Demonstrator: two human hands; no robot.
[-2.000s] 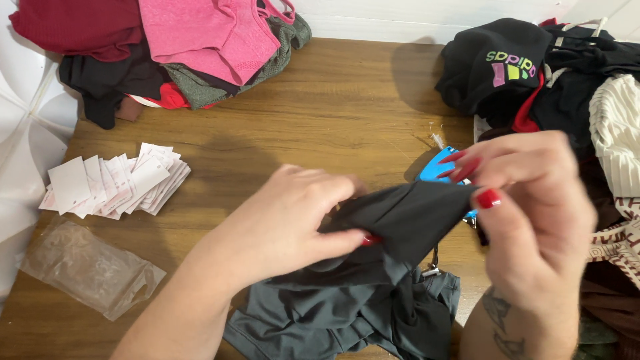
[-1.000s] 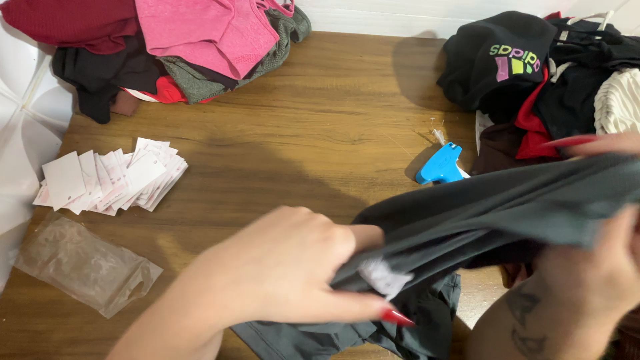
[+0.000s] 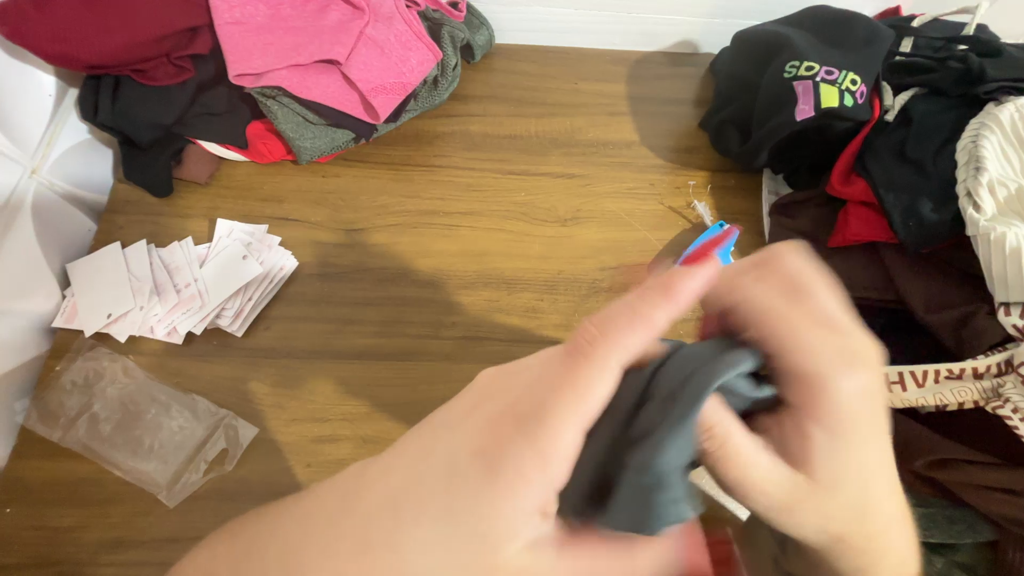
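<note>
A bunched dark grey garment (image 3: pixel 652 440) is between my two hands at the lower right of the head view. My left hand (image 3: pixel 512 440) grips its left side, with the index finger stretched along the top. The fingers of my right hand (image 3: pixel 808 384) are closed on its upper right edge. Both hands are blurred. Just beyond my fingertips lies a blue tagging gun (image 3: pixel 724 235), partly hidden, with clear plastic fasteners at its tip. What lies below the garment is mostly covered by my hands.
White paper tags (image 3: pixel 192 280) are spread in a stack on the wooden table (image 3: pixel 512 160), above a clear plastic bag (image 3: pixel 136 420). A clothing pile with a pink top (image 3: pixel 328 48) lies at the back left. Another, with a black Adidas garment (image 3: pixel 792 96), fills the right side.
The grey garment, stretched out to the right a second ago, is now bunched between my hands. My right hand has come in from the right edge toward my left hand.
</note>
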